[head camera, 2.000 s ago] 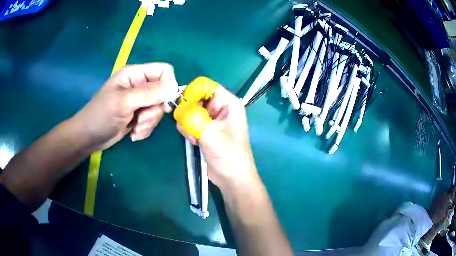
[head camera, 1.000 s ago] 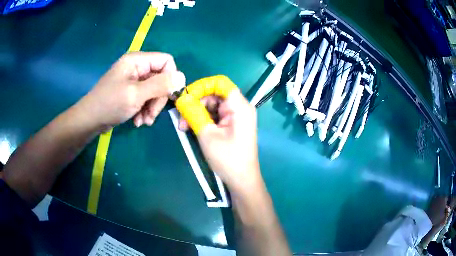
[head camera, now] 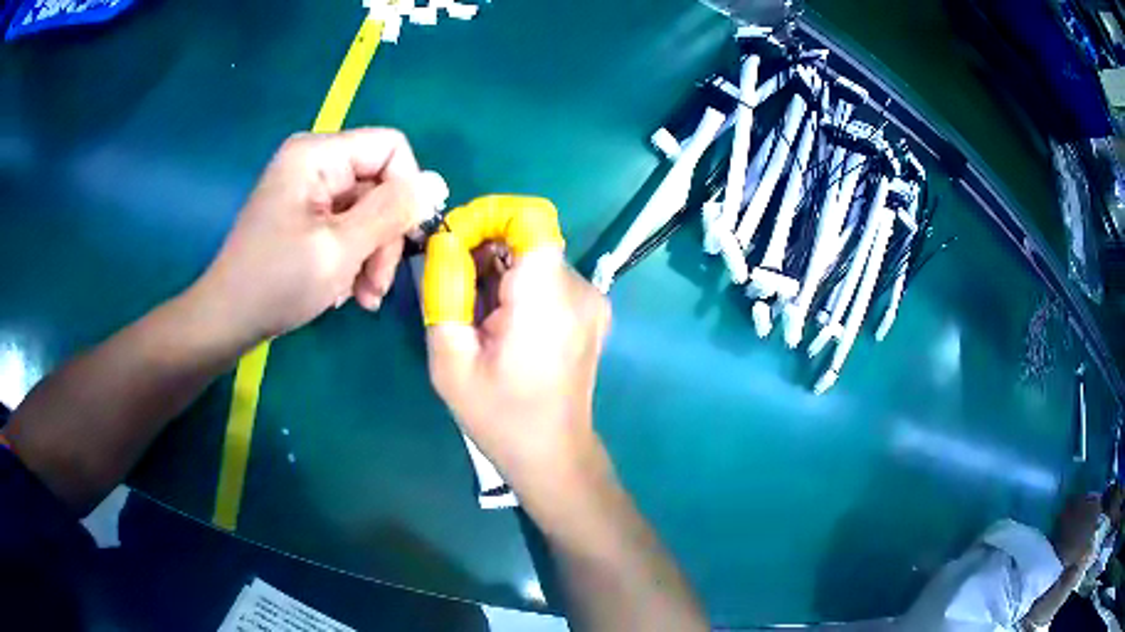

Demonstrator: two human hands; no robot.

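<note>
My left hand (head camera: 327,235) pinches a small white connector housing (head camera: 431,194) between thumb and forefinger, left of centre. My right hand (head camera: 512,333) wears yellow-orange finger cots (head camera: 449,274) on thumb and forefinger. Its fingertips meet the housing and pinch short dark wires (head camera: 437,224) there. A white-ended wire harness (head camera: 495,488) hangs below, mostly hidden behind my right hand. Whether the wire ends sit inside the housing is too small to tell.
A pile of white wire harnesses (head camera: 771,198) with black wires lies right of centre. Loose housings (head camera: 392,15) lie at the top by the yellow tape (head camera: 242,420). A blue bin (head camera: 56,17) is upper left. A metal rail (head camera: 987,185) curves at right. A person's white sleeve (head camera: 993,574) is lower right.
My right hand has turned more upright and its thumb stands straighter. The harness below has swung and is now more covered by that hand. The view has shifted slightly since the oldest frame.
</note>
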